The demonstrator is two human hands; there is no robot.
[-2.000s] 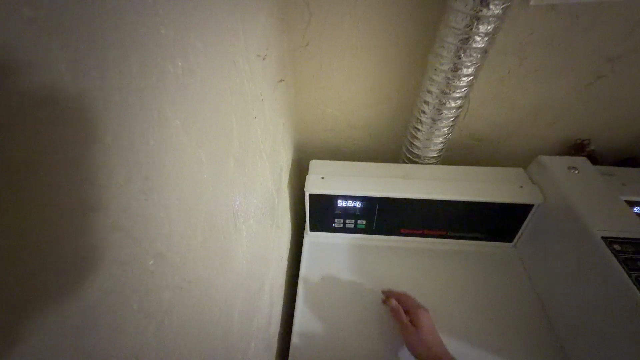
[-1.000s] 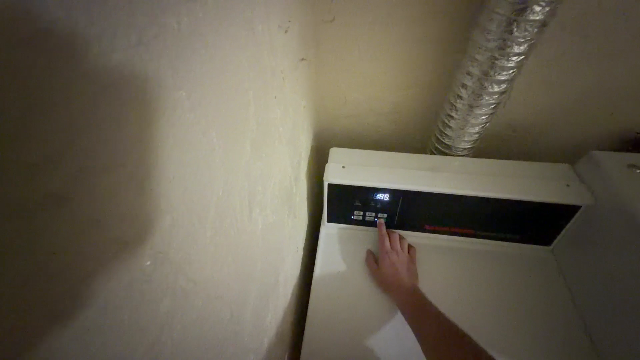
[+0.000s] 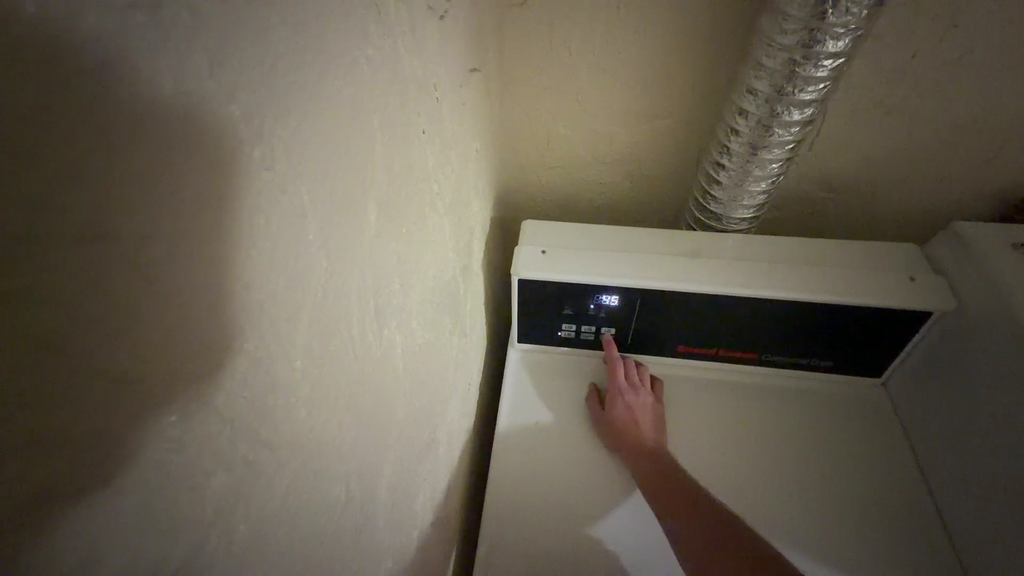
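Observation:
The index fingertip of my right hand (image 3: 630, 404) rests on the lower right button (image 3: 607, 337) of a dryer's black control panel (image 3: 784, 324). Nothing is held in this hand; its thumb is spread to the left and the other fingers are bent a little. Above the buttons, a small digital display (image 3: 606, 300) is lit with digits. The dryer's white top (image 3: 744, 432) lies under my wrist and forearm. My left hand is out of the frame.
On the left rises a plastered wall (image 3: 360, 320), a narrow dark gap apart from the dryer. Behind the machine, a foil duct (image 3: 760, 120) runs upward. Another white appliance (image 3: 976, 320) stands close on the right.
My right hand has gone from above the white surface, below the panel, up to the buttons, with its index finger extended. The display has changed from lit letters to digits.

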